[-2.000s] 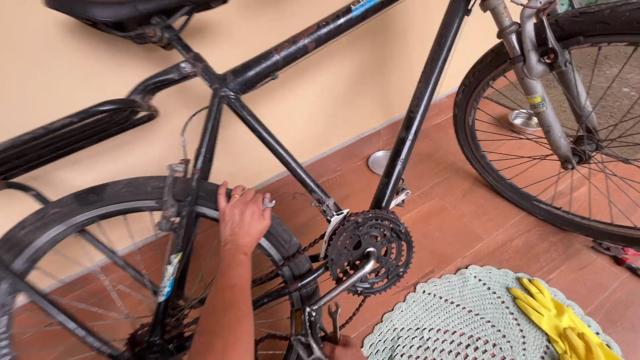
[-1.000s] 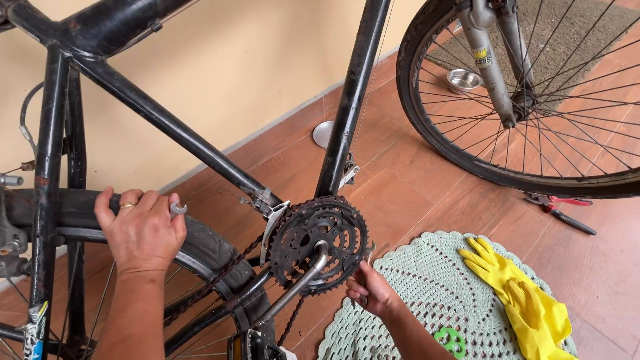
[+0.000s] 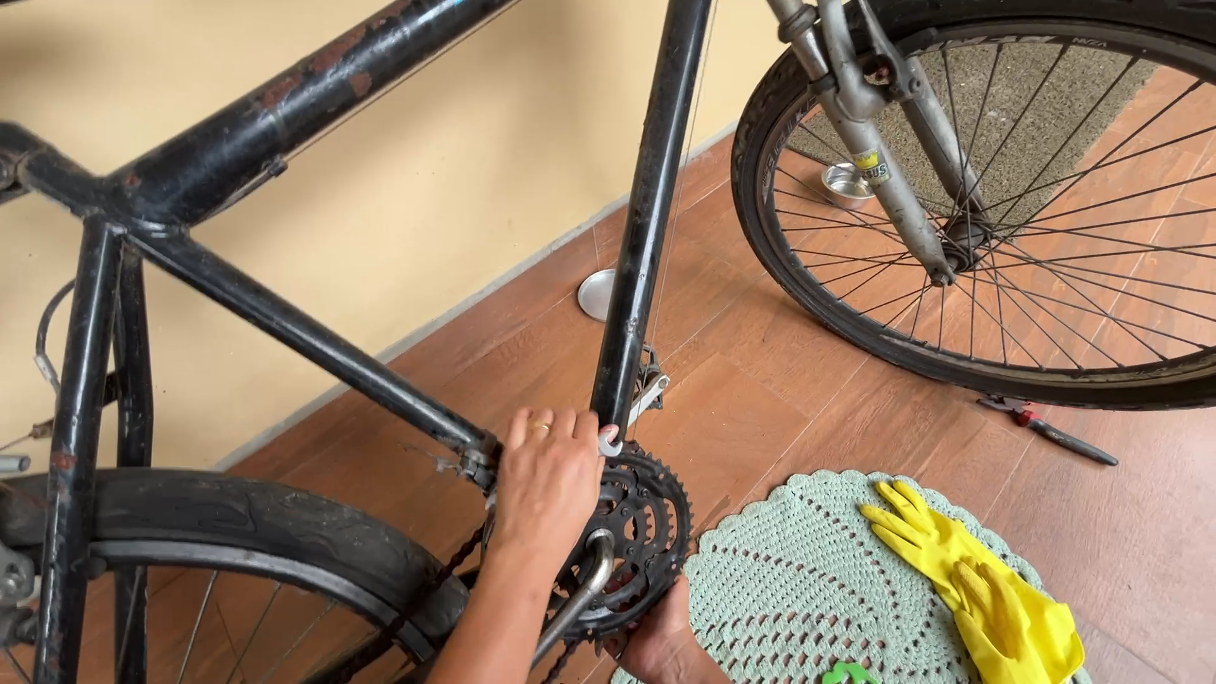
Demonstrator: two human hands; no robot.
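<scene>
My left hand (image 3: 546, 475) is over the top of the black chainrings (image 3: 655, 513), beside the foot of the seat tube. Its fingers are curled around a metal tool (image 3: 610, 442), perhaps an open-end wrench; only a pale curved end shows by the thumb. Low at the chainrings' edge is my right hand (image 3: 665, 636), its fingers mostly hidden behind them, so what it holds cannot be seen. The bent crank arm (image 3: 591, 579) slants down past my left forearm. A dark chain (image 3: 461, 560) runs back toward the rear wheel (image 3: 237, 503).
Yellow rubber gloves (image 3: 988, 589) and a green object (image 3: 848, 674) lie on a pale green crocheted mat (image 3: 798, 560). Red-and-black pliers (image 3: 1054, 437) lie near the front tire (image 3: 883, 347). A metal bowl (image 3: 845, 185) and a round metal lid (image 3: 597, 294) are near the wall.
My left hand has moved from the rear tire to the top of the chainrings. My right hand has gone from beside the chainrings to their lower edge, fingers now hidden.
</scene>
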